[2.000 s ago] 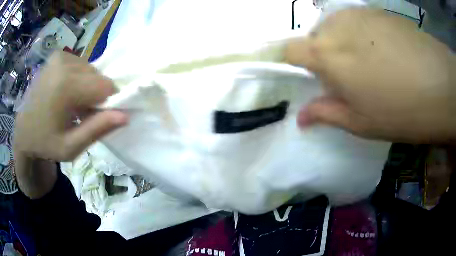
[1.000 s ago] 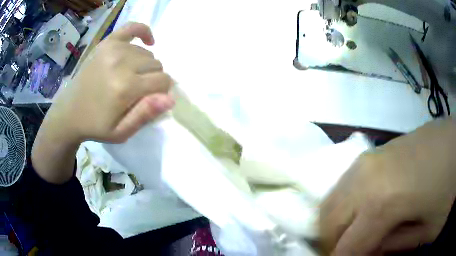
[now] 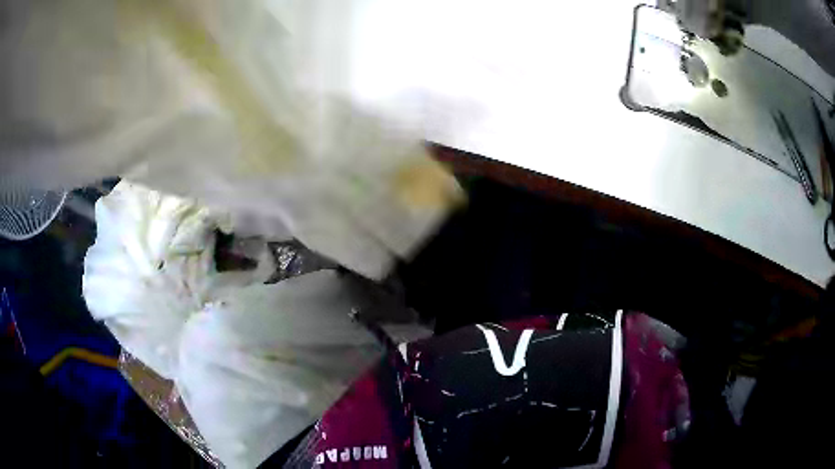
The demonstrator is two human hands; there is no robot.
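A white garment piece [image 3: 302, 137] fills the upper left of the view, strongly blurred. It hangs over the table's front edge, with a yellowish strip running down it. A small blurred tan patch shows near its lower right corner; I cannot tell whether it is cloth or part of a hand. Neither my left hand nor my right hand can be made out. A bundle of white cut pieces [image 3: 151, 266] lies crumpled below the table at the left, partly covered by the blurred cloth.
The white machine table [image 3: 549, 110] has a brown front edge. The sewing machine's needle area [image 3: 719, 27] and metal plate [image 3: 659, 78] are at upper right. Thread snips [image 3: 795, 156] and the shears' handle [image 3: 829, 234] lie at the right edge. A fan [image 3: 32, 212] is at far left.
The cloth has moved up and left, away from my lap. Both hands have gone from clear view. The machine and tools appear farther right, and more of the bundle and printed apron shows.
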